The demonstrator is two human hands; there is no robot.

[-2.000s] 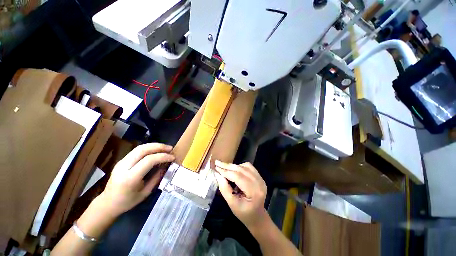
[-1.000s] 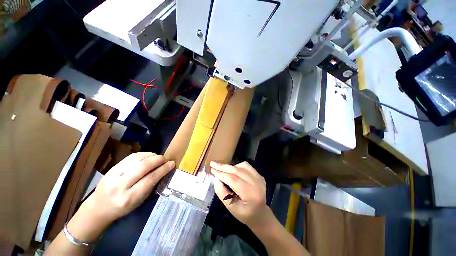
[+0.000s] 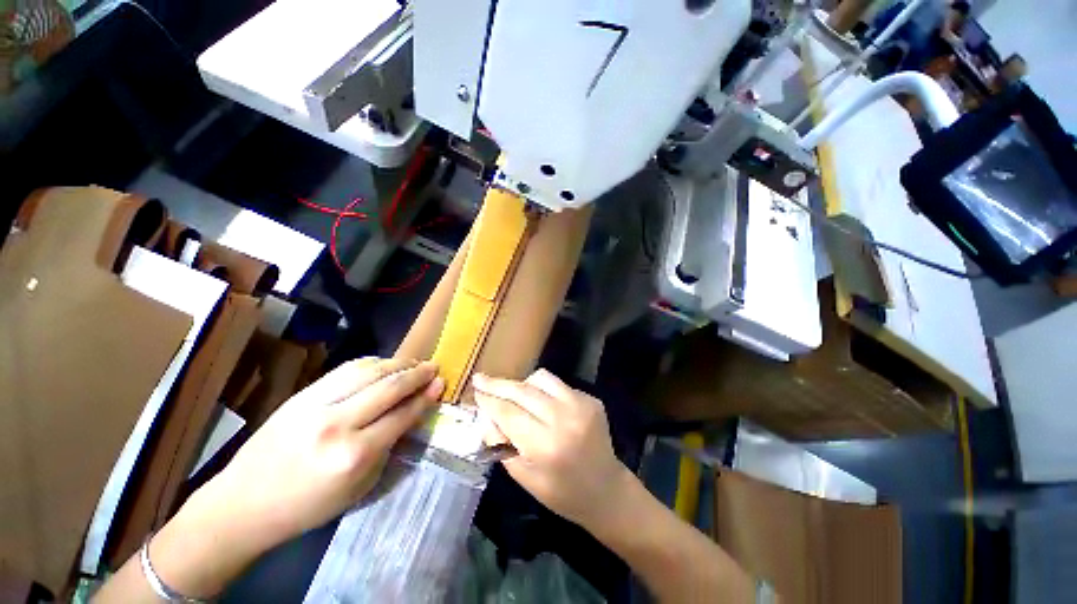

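A brown panel [image 3: 534,289] lies over the machine's narrow arm [image 3: 399,531], its inner end under the white sewing head [image 3: 579,83]. A long yellow strip [image 3: 475,301] lies along the panel, running out from the needle area. My left hand [image 3: 354,431] lies on the panel, fingertips touching the strip's near left edge. My right hand [image 3: 549,437] has its fingers bent together at the panel's near edge, right of the strip's end, and seems to pinch the panel. The dark tool seen earlier in my right palm is hidden or cannot be made out.
A stack of brown panels [image 3: 89,342] with white sheets between them is at the left. A white side table [image 3: 295,59] stands at the upper left, with red wire [image 3: 343,224] below it. A control screen [image 3: 1010,189] is at the right. Brown pieces [image 3: 803,537] lie at the lower right.
My left hand has moved right, from the panel's left side onto the strip's near end. My right hand has moved slightly left, closer to the strip. The view has shifted a little.
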